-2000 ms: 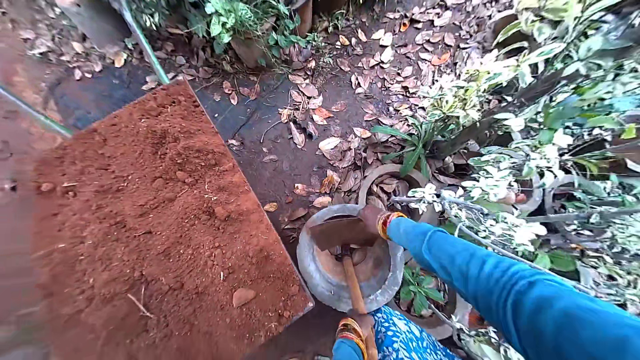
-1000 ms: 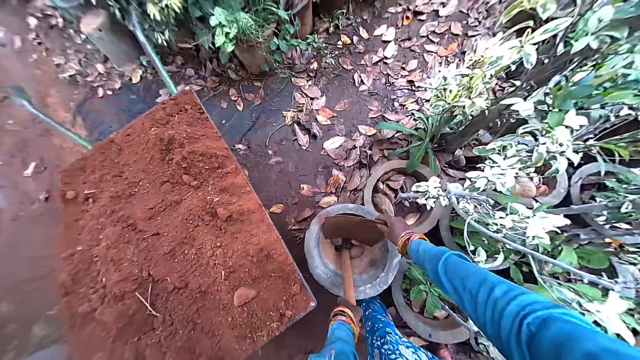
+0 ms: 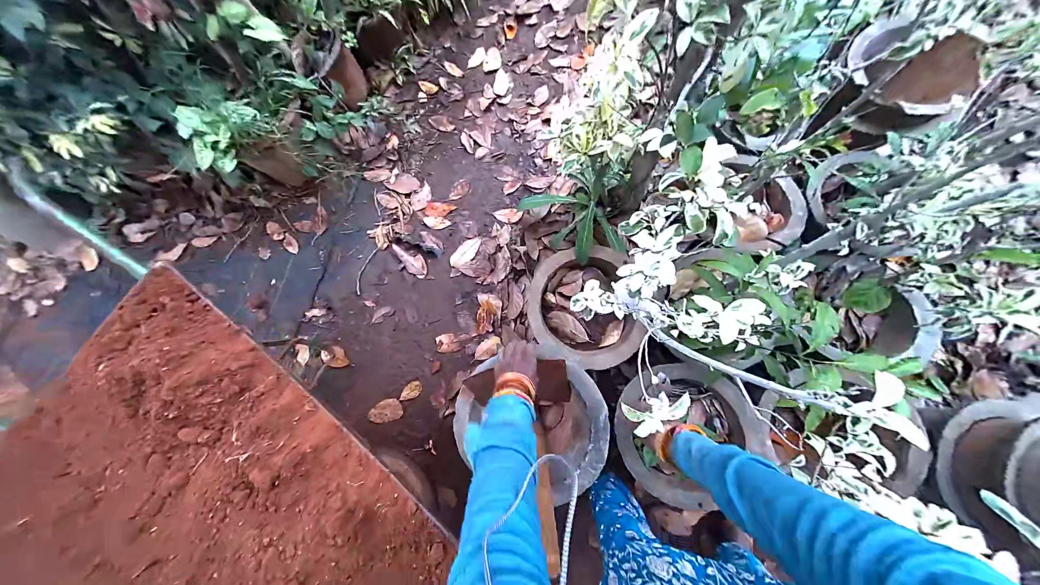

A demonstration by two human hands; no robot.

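A round concrete pot (image 3: 600, 406) stands below me, with the flat metal blade of a hoe (image 3: 554, 380) over its mouth. The hoe's wooden handle (image 3: 547, 520) runs toward me, partly behind my left sleeve. My left hand (image 3: 517, 361) is on the blade at the pot's far rim; its fingertips are hard to see. My right hand (image 3: 660, 443) reaches into a second round pot (image 3: 650, 483) that holds leaves and a small plant. White-edged leaves and my sleeve hide most of that hand, and whether it holds anything does not show.
Red soil (image 3: 219, 455) is heaped in a straight-edged bed or tray at the left. A third pot with dry leaves (image 3: 540, 305) touches the far side. Variegated branches (image 3: 731, 374) hang over several pots at the right. Fallen leaves litter the ground ahead.
My right hand has left the hoe blade and moved right to the neighbouring pot. My left hand has gone from the wooden handle up to the blade. The view has shifted to the right.
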